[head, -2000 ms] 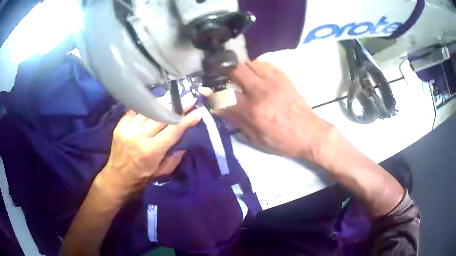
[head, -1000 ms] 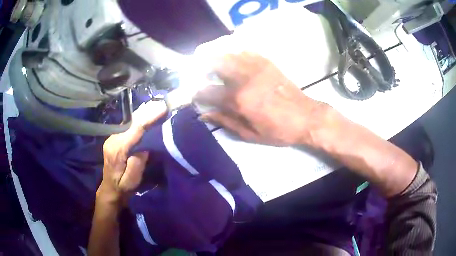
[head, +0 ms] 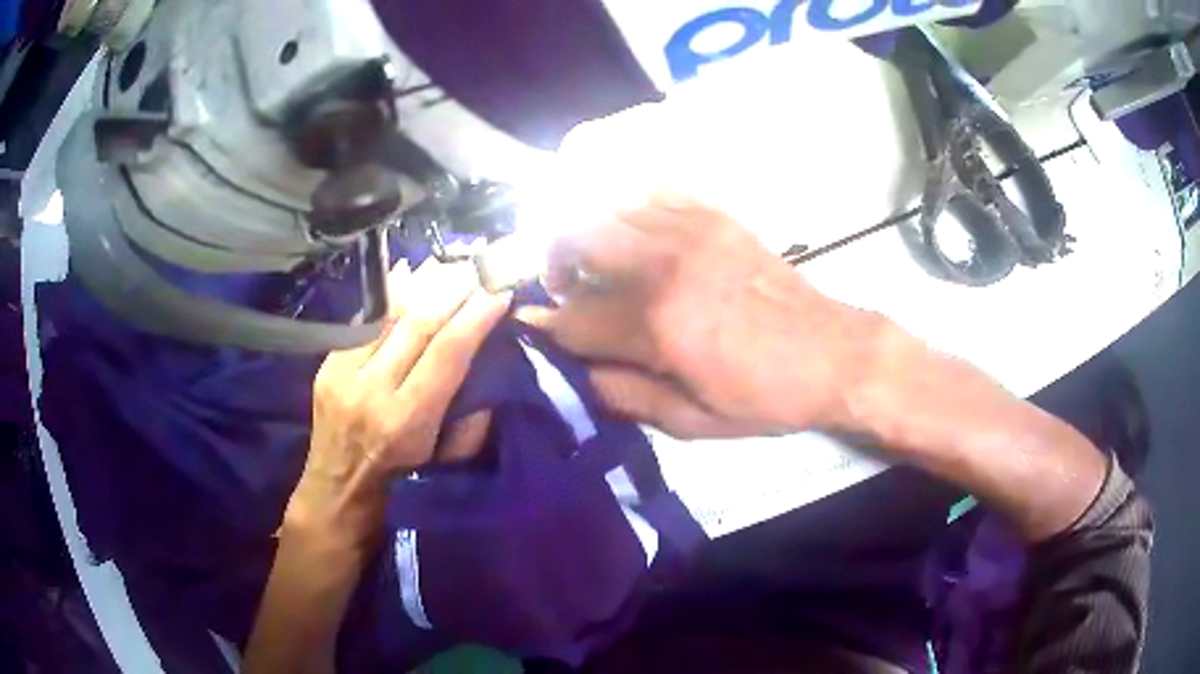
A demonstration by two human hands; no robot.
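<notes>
A dark navy-purple garment point(head: 526, 527) with narrow white strips point(head: 559, 391) lies under and in front of the sewing machine head point(head: 237, 171). My left hand point(head: 395, 382) presses on the cloth just in front of the needle area, fingers extended and close together. My right hand point(head: 711, 316) holds the cloth edge just right of the needle area, its fingertips blurred by glare. The cream edge guide point(head: 507, 263) sits between the fingertips of both hands. The needle and presser foot are hard to make out in the glare.
Black-handled scissors point(head: 980, 198) lie on the white table point(head: 842, 461) beyond my right forearm. The machine arm with blue lettering point(head: 790, 29) crosses the top. A control panel is partly visible at upper right. More dark cloth point(head: 171, 461) hangs at left.
Since one second ago, my left hand has spread flatter over the cloth by the foot. My right hand has moved slightly right and down. The view first swung right, then slightly back.
</notes>
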